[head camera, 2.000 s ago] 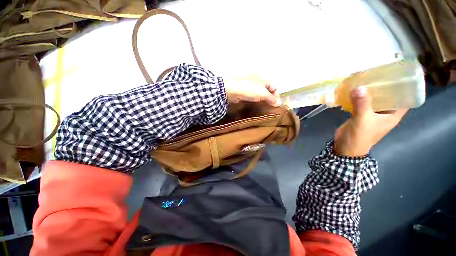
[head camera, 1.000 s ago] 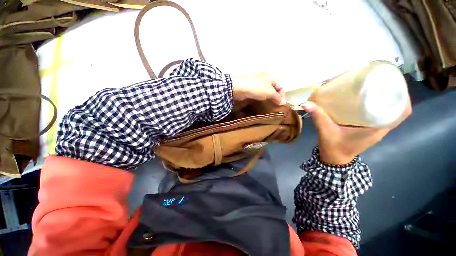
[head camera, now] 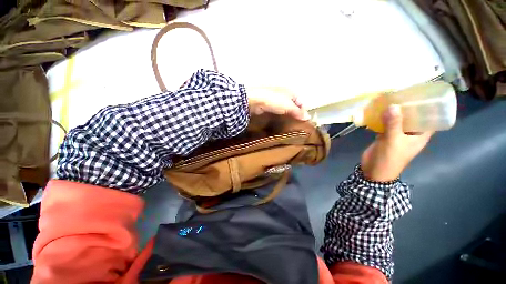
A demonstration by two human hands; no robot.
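A brown handbag (head camera: 213,178) rests on my lap against the table edge, its mouth open and its top zipper (head camera: 244,145) running along the near side. My left hand (head camera: 277,105) pinches the zipper end at the bag's far right corner; the small piece is mostly hidden by the fingers. My right hand (head camera: 391,147) grips a translucent glue bottle (head camera: 424,106) with amber liquid, held nearly level. Its pale nozzle (head camera: 333,115) points left and reaches the corner beside my left fingertips. Whether glue comes out cannot be told.
A white-covered table (head camera: 310,44) lies beyond the bag, with yellow tape at left. A strap loop (head camera: 154,52) stands on it. Waiting brown bags (head camera: 25,122) are piled at left and upper left, with more (head camera: 488,39) at upper right. Dark grey floor lies at right.
The bottle tipped with its base toward the camera a second ago and is now side-on again, its nozzle at the corner. My left hand and the bag have hardly moved.
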